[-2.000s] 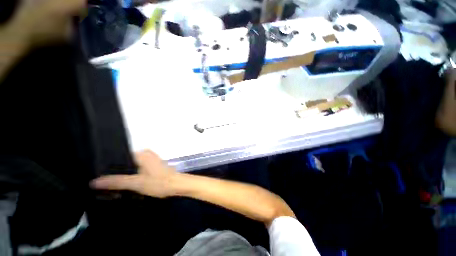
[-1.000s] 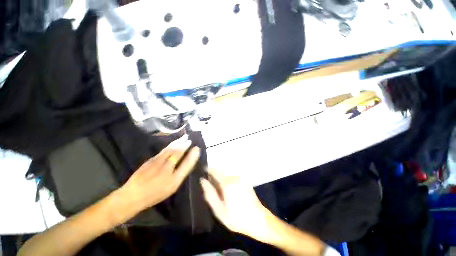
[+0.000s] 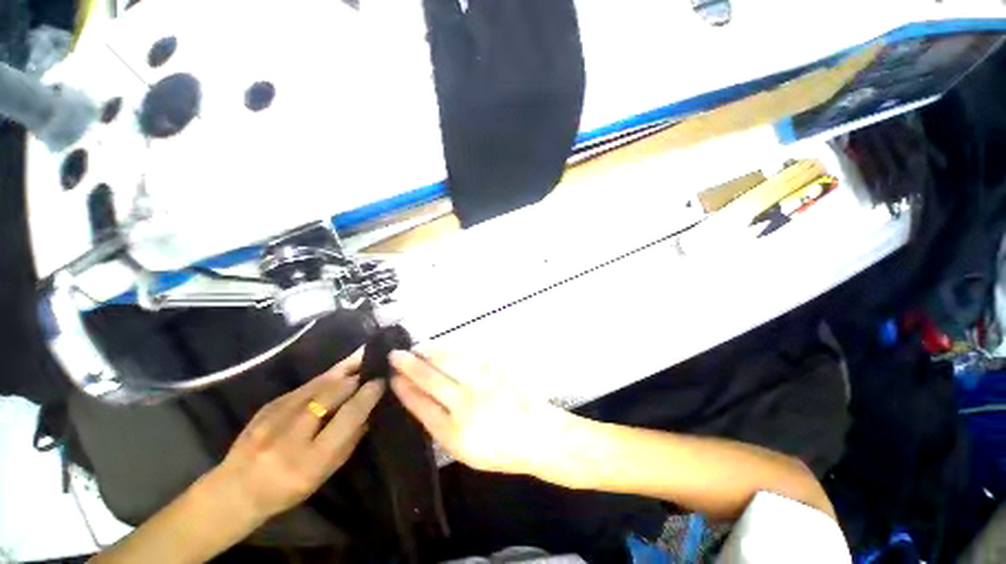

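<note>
The black garment piece lies under the needle area and hangs over the table's front edge, with a narrow black strip at the presser foot. My left hand, with a yellow ring, presses the cloth left of the strip, fingertips just in front of the foot. My right hand holds the strip's right side, fingertips close to the left ones. A smoother grey-brown panel lies at the left, partly under my left forearm. The needle tip cannot be made out.
The white machine head spans the top, with a black fabric strip draped over it. Thread snips and a clump of dark strips lie at the table's right end. The control panel is upper right. Dark cloth hangs below the table.
The view has moved closer to the machine. Both hands have come together at the strip by the foot; a second ago my right hand was lower and farther from the needle.
</note>
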